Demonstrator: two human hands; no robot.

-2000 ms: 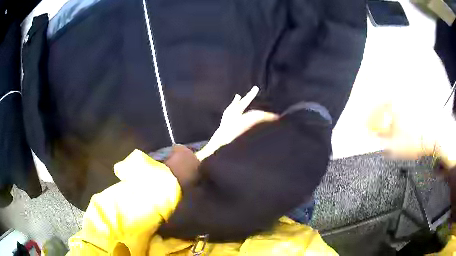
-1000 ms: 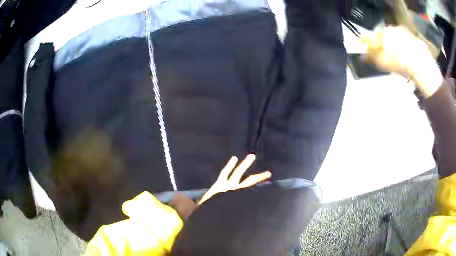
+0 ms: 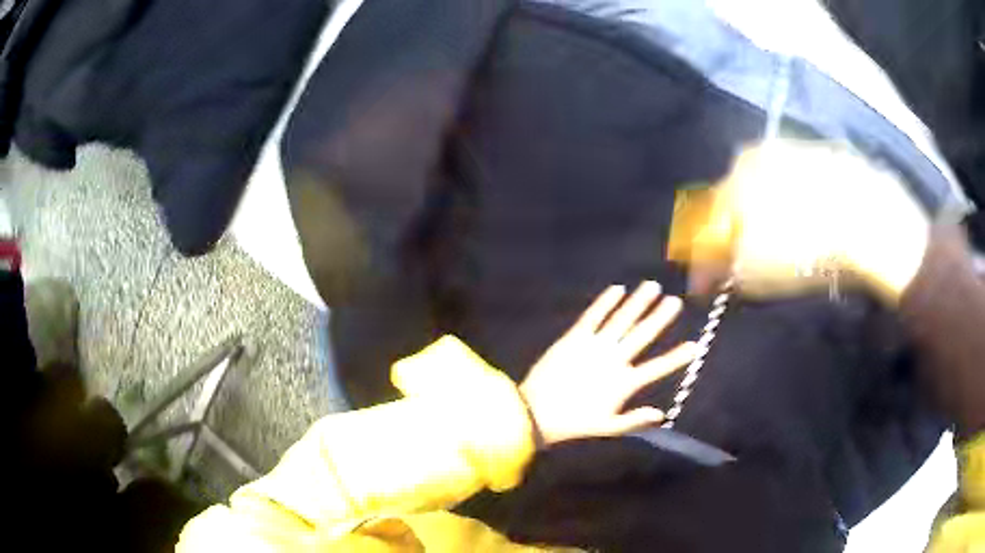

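Observation:
A dark jacket (image 3: 583, 162) lies spread over the table with its front zipper (image 3: 700, 367) as a thin pale line. A grey-blue yoke panel (image 3: 745, 67) crosses its far side. My left hand (image 3: 599, 373) lies flat on the jacket with fingers spread, just left of the zipper. My right hand (image 3: 826, 221), blurred and overexposed, is over the zipper's upper part, closed on a yellow-orange tool (image 3: 695, 225). The tool's tip cannot be made out. The jacket's near edge is bunched against me.
Other dark garments (image 3: 162, 86) hang over the table's left edge. The white table (image 3: 265, 232) shows at the left of the jacket. Speckled grey floor (image 3: 119, 227) and thin metal legs (image 3: 205, 405) are at the lower left.
The view has swung left, so the jacket and zipper show further right. My right hand has come from the table's right side over the jacket with the yellow tool. My left hand stays spread on the jacket.

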